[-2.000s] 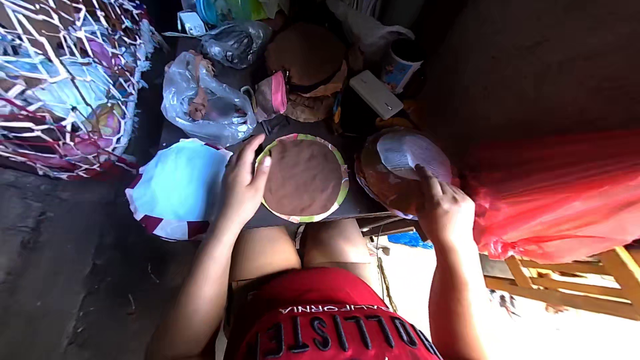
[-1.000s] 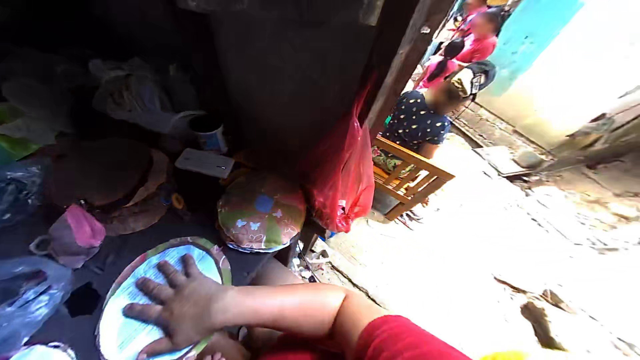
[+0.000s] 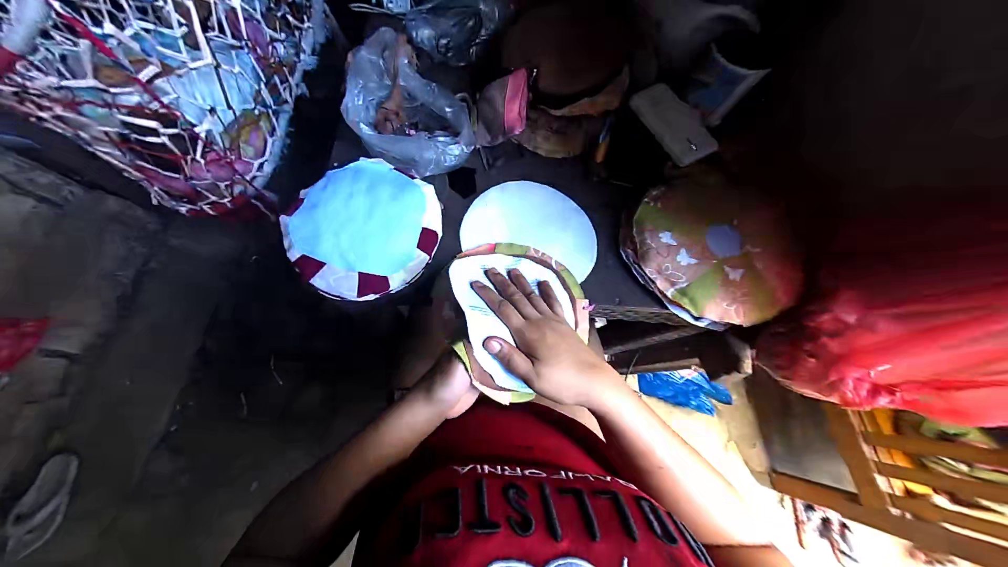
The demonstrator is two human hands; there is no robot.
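A round fabric piece with a patterned green and pink rim (image 3: 571, 276) is tilted over my lap, a white lined sheet (image 3: 480, 311) on its face. My right hand (image 3: 543, 335) lies flat on the sheet, fingers spread. At the piece's lower left edge, my left hand (image 3: 457, 384) holds it from below. Just behind, partly covered by it, a pale disc (image 3: 531, 220) lies on the dark table. To the left is a round piece with a light blue centre and a white and maroon rim (image 3: 358, 228). A stack of flower-patterned round pieces (image 3: 709, 256) sits on the right.
A net bag of coloured cloth (image 3: 181, 102) stands at upper left. Clear plastic bag (image 3: 409, 118), pink pouch (image 3: 513, 102) and pale rectangular case (image 3: 673, 124) lie at the table's back. A red plastic bag (image 3: 906, 323) hangs right, above a wooden chair (image 3: 906, 480).
The view has swung back from the doorway. The round piece, earlier under my spread right hand on the table, is now tilted over my lap with my left hand at its edge.
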